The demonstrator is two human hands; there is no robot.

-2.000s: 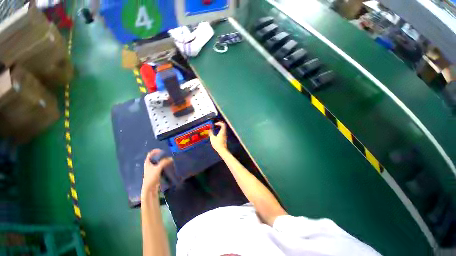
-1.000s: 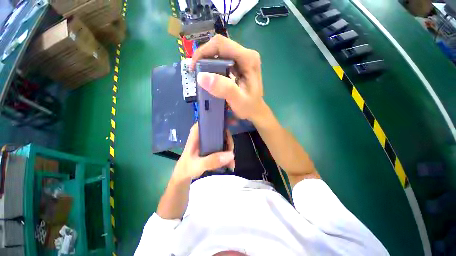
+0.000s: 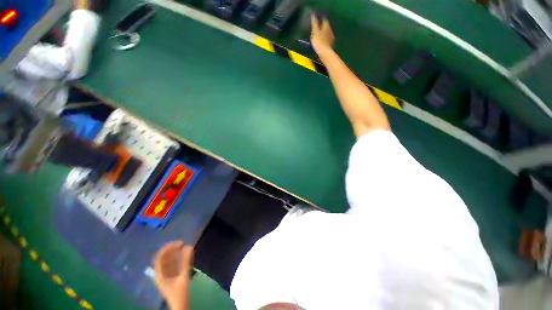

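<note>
My right hand (image 3: 322,35) reaches out at the top, at the row of dark housings (image 3: 282,14). A blurred dark housing is at its fingertips; whether the fingers grip it is unclear. My left hand (image 3: 174,266) is low, over the near edge of the dark table, fingers apart and empty. At left, the orange fixture (image 3: 123,164) stands on the perforated plate (image 3: 108,204), with a dark oblong part, apparently a housing, at it. The blue control box's red panel (image 3: 170,191) with yellow arrows is at the plate's front.
The dark machine table (image 3: 136,257) lies under the plate. The green line top (image 3: 242,115) runs along its right, edged by hazard tape (image 3: 301,59). A phone-like dark object (image 3: 135,17), a white ring (image 3: 125,41) and white cloth (image 3: 45,59) lie at upper left. More dark housings (image 3: 440,89) are at right.
The view has turned right. The housing held in both hands a second ago is no longer between them. My right hand has moved out to the row; my left hand is low and empty.
</note>
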